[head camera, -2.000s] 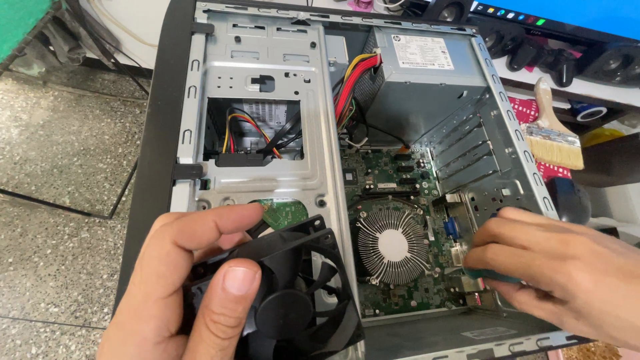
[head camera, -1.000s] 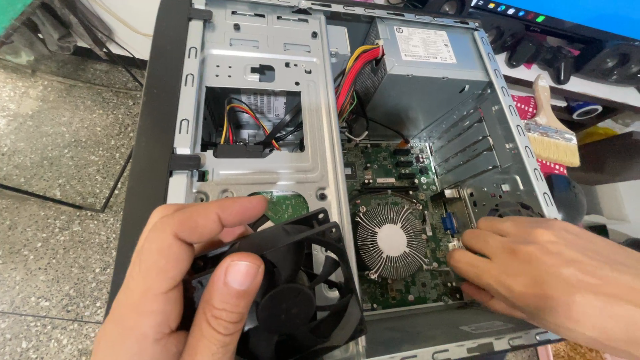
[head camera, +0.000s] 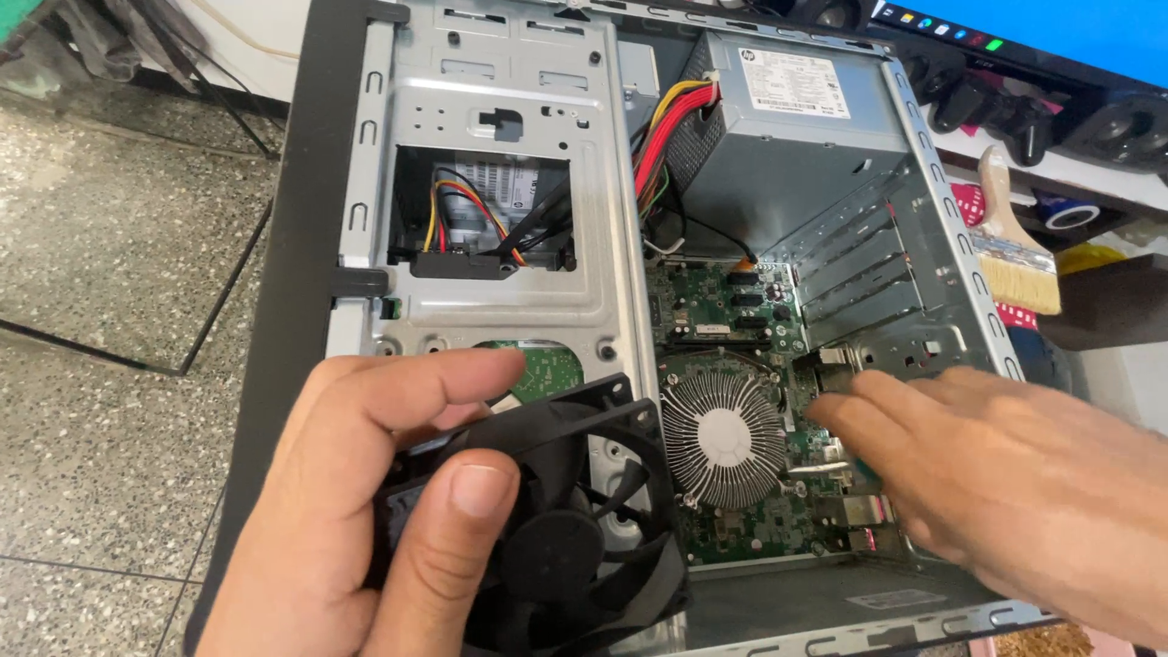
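My left hand (head camera: 392, 493) grips a black plastic case fan (head camera: 552, 547) by its frame, thumb in front, over the drive cage. On the right, my right hand (head camera: 967, 465) is over the rear ports, its fingers closed around a mostly hidden tool, seemingly a screwdriver. The tool's thin metal shaft (head camera: 817, 468) points left from the fingers; a bit of teal shows beside them. Between the hands, a round finned CPU heatsink (head camera: 724, 438) sits on the green motherboard (head camera: 712, 315) inside the open metal computer case (head camera: 511, 315).
A metal power supply (head camera: 794, 100) with red and yellow cables (head camera: 671, 137) fills the case's upper right. Outside it, a paintbrush (head camera: 1008, 237), a game controller (head camera: 999, 114) and a monitor (head camera: 1077, 36) are at the right. Speckled floor (head camera: 119, 301) shows at left.
My right hand's fingertips have shifted up and left, now covering the blue connector visible in both earlier frames. The metal shaft now shows beside the heatsink. My left hand still holds the fan.
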